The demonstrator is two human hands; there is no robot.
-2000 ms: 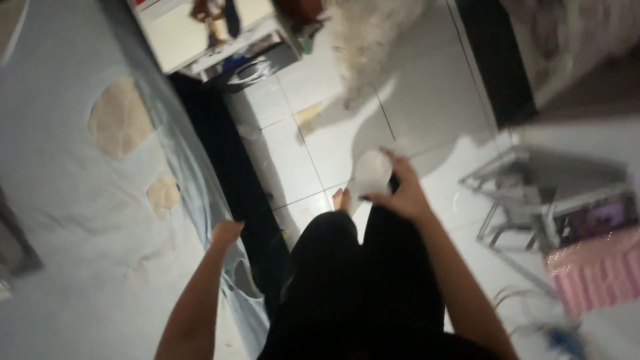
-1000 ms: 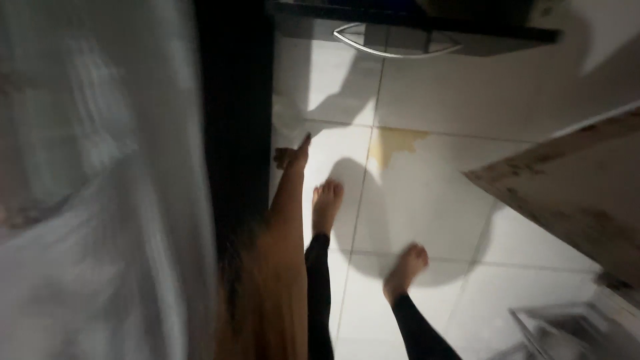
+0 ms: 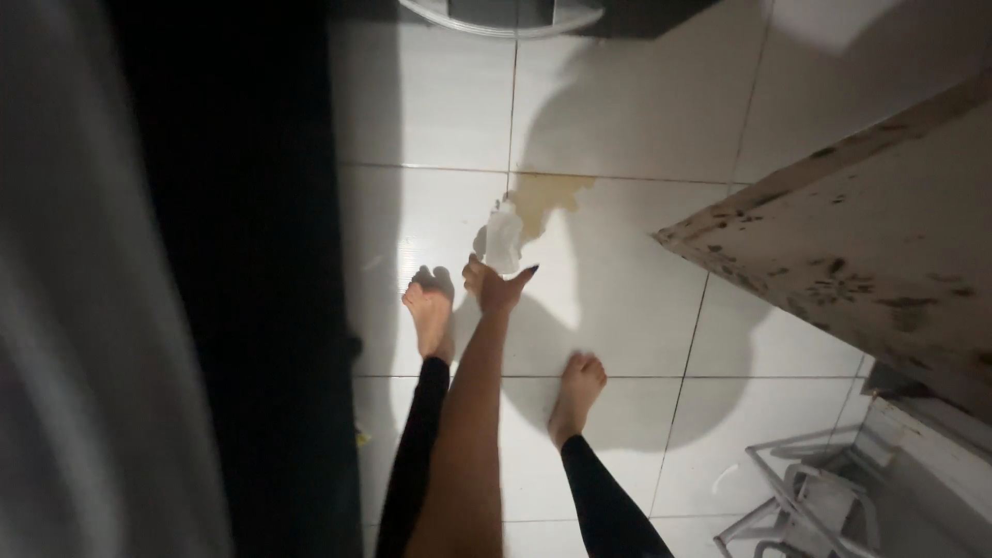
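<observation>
My left hand (image 3: pixel 497 285) reaches down over the white tiled floor, its thumb and fingers spread around the near end of a whitish translucent object (image 3: pixel 504 239). That object may be a plastic bottle or cup; blur hides whether my hand touches it. Against its far right side is a yellowish liquid spill (image 3: pixel 546 198) on the tiles. My right hand is out of view.
My bare feet stand on either side of my arm. A patterned, worn panel corner (image 3: pixel 837 256) juts in from the right, above a metal folding frame (image 3: pixel 798 504). A dark edge (image 3: pixel 240 279) runs along the left; a curved handle (image 3: pixel 504 29) is at the top.
My left hand has moved from beside the dark edge to the whitish object by the spill. My right hand, holding a white object two seconds ago, has left the view. The view has shifted down.
</observation>
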